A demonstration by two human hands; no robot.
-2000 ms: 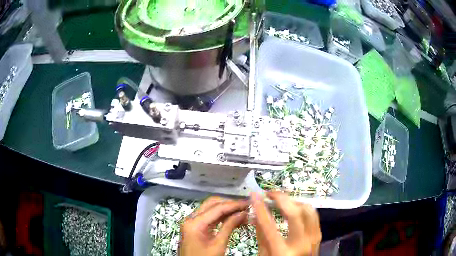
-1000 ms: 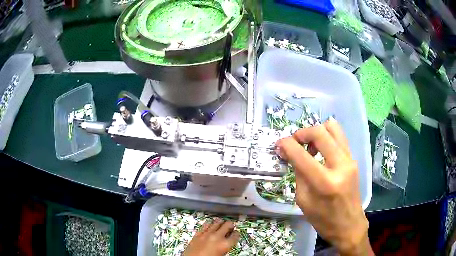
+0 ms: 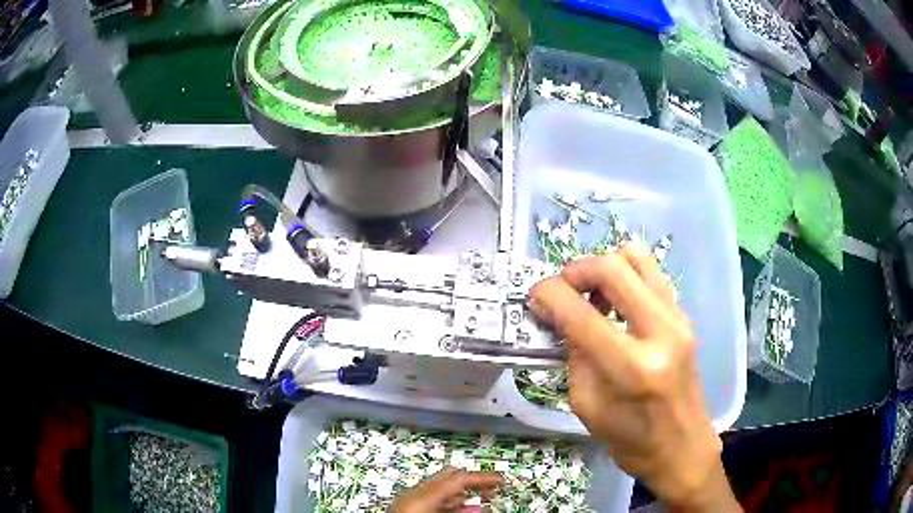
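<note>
The silver loading fixture (image 3: 488,317) is at the right end of the press machine (image 3: 420,301). My right hand (image 3: 631,351) is at its right end, thumb and fingertips pinched together against the block; whether a part is between them is hidden. My left hand (image 3: 447,493) is low in the picture, cut off by the bottom edge, over the near bin (image 3: 292,456) of tangled white-and-green stemmed parts (image 3: 370,466); whether its fingers hold one is not clear.
A steel bowl feeder (image 3: 370,165) with green grains stands behind the machine. A large translucent bin (image 3: 726,301) of parts is right of and partly under the fixture. Small clear boxes stand left (image 3: 155,301) and right (image 3: 791,366). A green crate (image 3: 215,441) is lower left.
Both hands were together over the near bin; then they parted, my right hand going up to the fixture. Since then my right fingertips have shifted slightly left and my left hand slightly lower.
</note>
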